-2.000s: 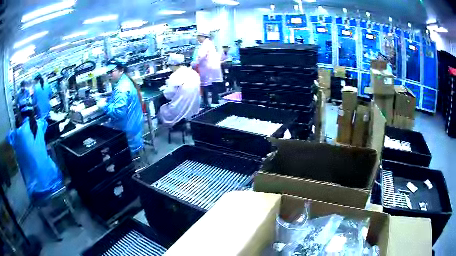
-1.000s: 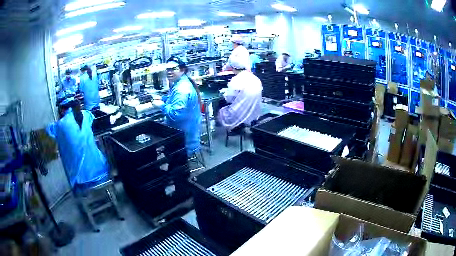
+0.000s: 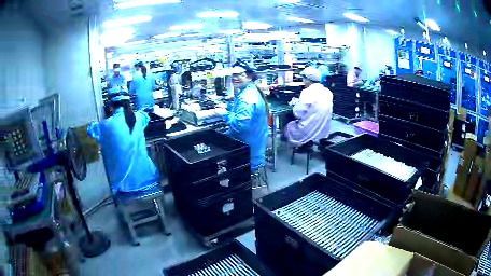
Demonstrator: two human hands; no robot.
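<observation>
Neither of my hands is in the picture. Nearest in front of me, an open cardboard box [image 3: 371, 261] is cut off by the bottom edge at the lower right. A second open carton [image 3: 430, 240] stands behind it, its inside dark. To their left a deep black crate [image 3: 288, 245] holds rows of silver ribbed parts [image 3: 328, 218]. Another black crate [image 3: 180, 269] with similar silver rows is cut off at the bottom edge.
Stacked black crates [image 3: 210, 188] stand in the middle, a taller stack [image 3: 412, 108] at the right. People in blue [image 3: 129, 151] and pink [image 3: 315, 110] clothing sit or stand along the benches. A floor fan [image 3: 78, 156] and blue metal stand [image 3: 46, 156] are at the left. Blue cabinets line the back right.
The view has swung left, so crates, cartons and people have shifted right in the picture. The fan and blue stand now show at the left. The plastic bags in the near box have mostly left the view.
</observation>
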